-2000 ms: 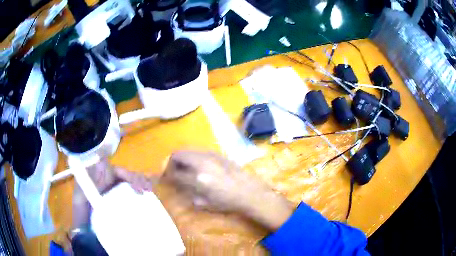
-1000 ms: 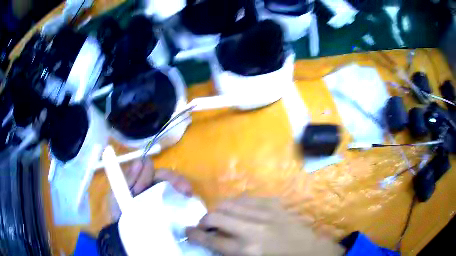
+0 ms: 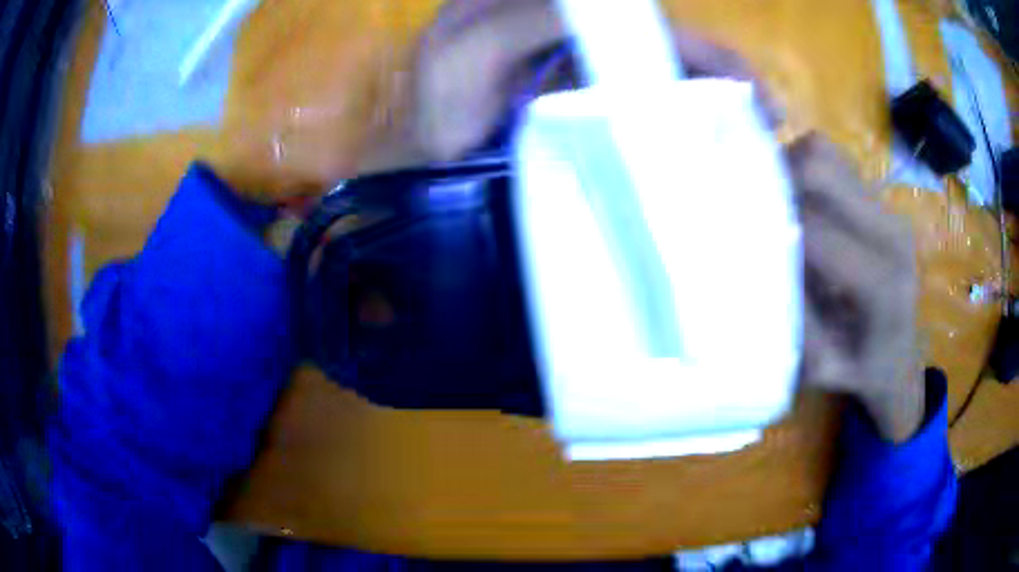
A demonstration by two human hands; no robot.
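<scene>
A white camera housing [image 3: 715, 257] with a flat white antenna [image 3: 620, 39] pointing up is held above the table. A black rounded frame [image 3: 436, 291] joins its left side. My left hand [image 3: 481, 73] is at the top, behind the housing and frame, its fingers partly hidden and blurred. My right hand [image 3: 855, 274] grips the housing's right edge; some of its fingers are hidden behind the housing. The view is blurred, and the housing's inside does not show.
The orange table [image 3: 447, 480] has its near edge below the housing. A small black module [image 3: 933, 125] lies at the upper right, with pale paper [image 3: 970, 95] beside it. More dark modules are cut off at the right edge. Pale film [image 3: 156, 73] lies at the upper left.
The housing has moved up and to the right in the picture, nearer the camera, and the black frame now shows at its left. My right hand has moved to the housing's right edge.
</scene>
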